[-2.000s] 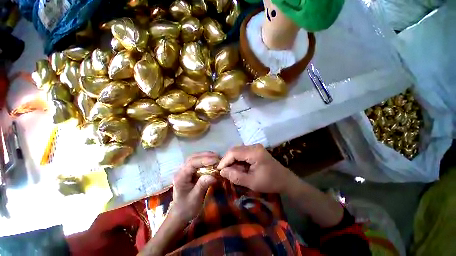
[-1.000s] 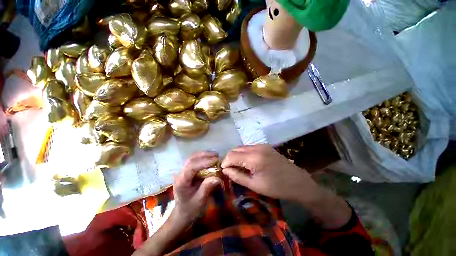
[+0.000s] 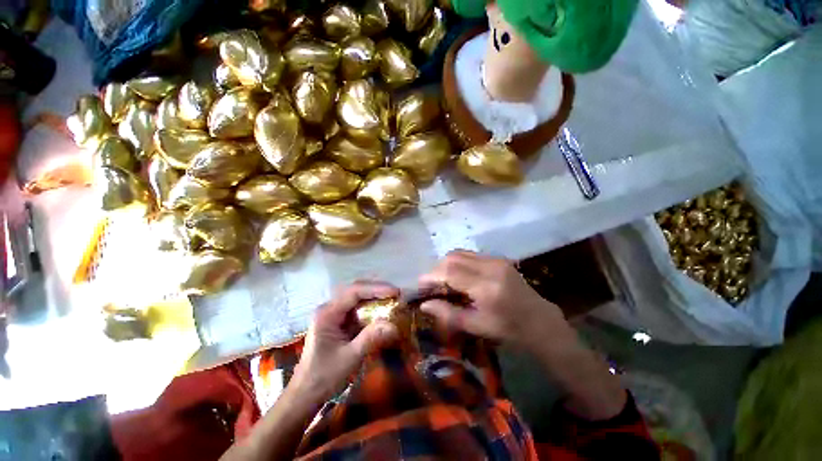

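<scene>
A shiny gold fabric piece (image 3: 379,311) is held over the lap, close to the table's front edge. My left hand (image 3: 347,329) pinches it between thumb and fingers. My right hand (image 3: 473,297) is just to its right, fingers bent and fingertips together; a dark gap shows between its thumb and fingers. Whether it holds a needle or thread is too small to tell. Many plump gold pieces (image 3: 279,135) lie heaped on the white-covered table (image 3: 333,273).
A toy with a green hat (image 3: 577,31) stands at the table's back. Silvery snips or a clip (image 3: 578,164) lie beside it. A white sack (image 3: 703,315) of gold pieces is at right, a blue sack (image 3: 135,31) at far left, and a dark open drawer (image 3: 572,277) under the table.
My right hand has moved a little right, away from the gold piece, opening a gap between the hands. My left hand still holds the piece. The view has shifted slightly.
</scene>
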